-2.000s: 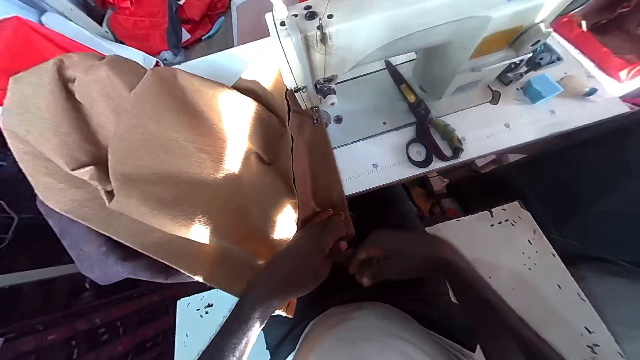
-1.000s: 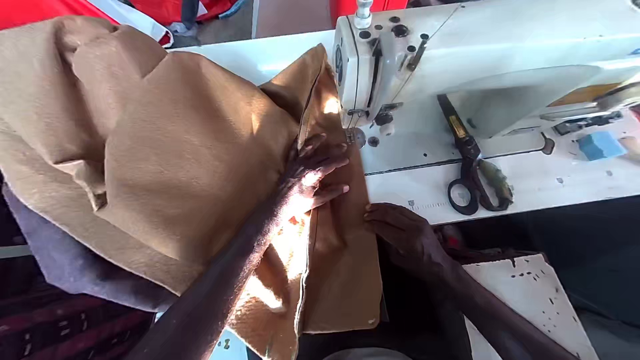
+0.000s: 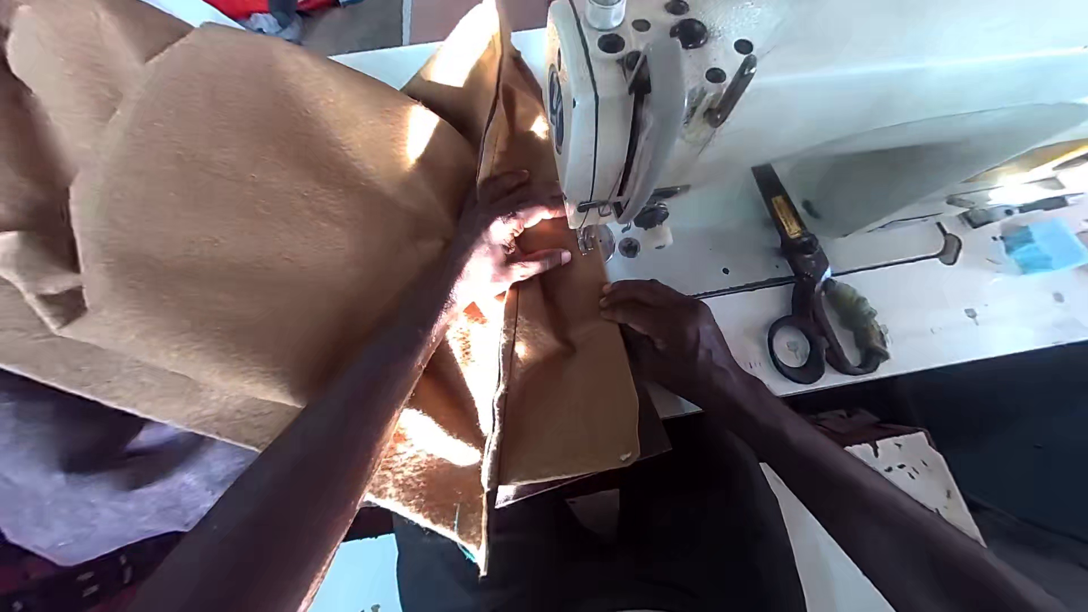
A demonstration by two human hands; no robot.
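Observation:
Brown fabric (image 3: pixel 280 195) lies bunched across the left, with a seamed strip (image 3: pixel 565 391) running beside the presser foot (image 3: pixel 588 240) of a white sewing machine (image 3: pixel 612 110). My left hand (image 3: pixel 514 238) rests on the strip just left of the foot, fingers spread, thumb pointing toward it. My right hand (image 3: pixel 663 323) pinches the strip's right edge between thumb and fingers, below and right of the foot. Whether the needle is in the fabric cannot be told.
Black-handled scissors (image 3: pixel 803 280) lie on the machine bed to the right, with a light blue block (image 3: pixel 1044 246) farther right. Greyish purple cloth (image 3: pixel 110 467) hangs at the lower left. A white, speckled surface (image 3: pixel 918 476) is at the lower right, and red material (image 3: pixel 246 7) at the top left.
Two seconds ago both hands were close together at the strip's lower end. The left has moved up beside the foot, the right to the strip's edge. The view has moved closer to the machine.

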